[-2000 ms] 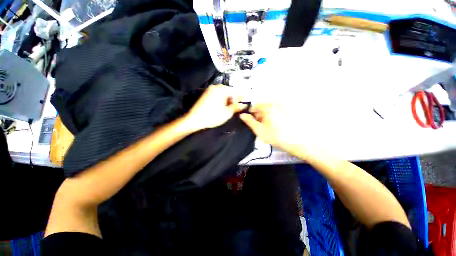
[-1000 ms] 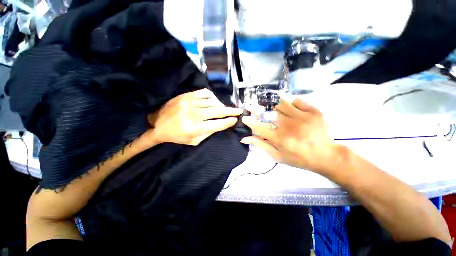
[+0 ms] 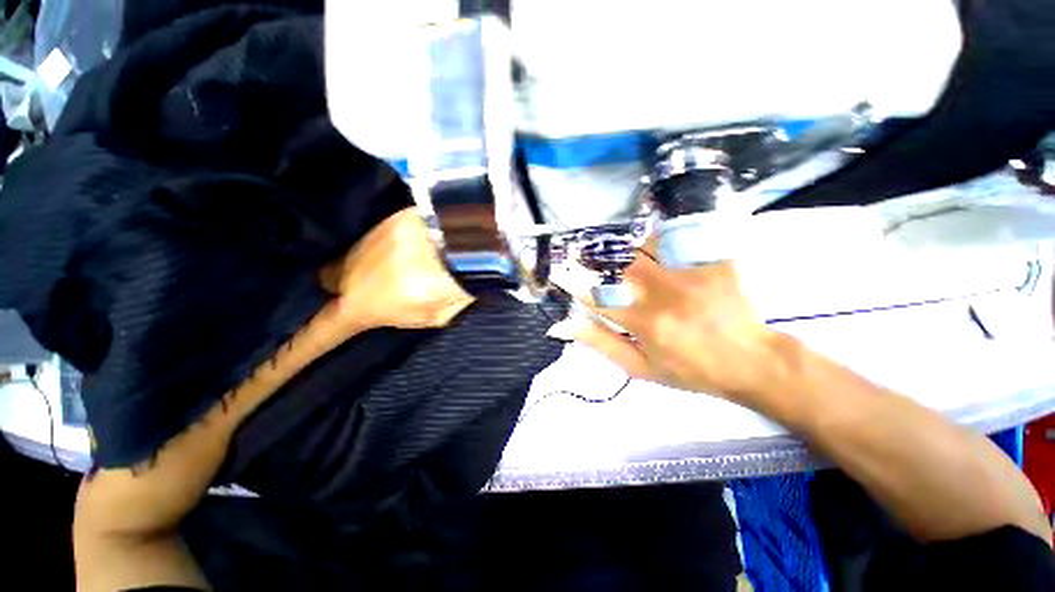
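Note:
The black ribbed garment piece (image 3: 445,364) lies in a large heap left of the needle and drapes over the table's front edge. The white sewing machine (image 3: 740,64) stands above it, its presser foot and needle area (image 3: 544,272) at the cloth's right edge. My left hand (image 3: 399,275) lies on the cloth left of the needle; its fingertips are hidden behind the machine's face-end parts. My right hand (image 3: 683,318) is just right of the needle, its fingertips at the cloth edge beside the presser foot. Whether they pinch the cloth is unclear.
A black strip (image 3: 926,133) hangs over the machine at the right. A thin dark thread (image 3: 590,399) lies on the white table (image 3: 694,422). A blue plastic crate (image 3: 784,526) is below the table. Clear plastic (image 3: 69,52) is at the upper left.
The view has come closer to the machine, which now covers my left fingertips. My left hand has shifted a little left and toward the machine. My right hand stays beside the needle.

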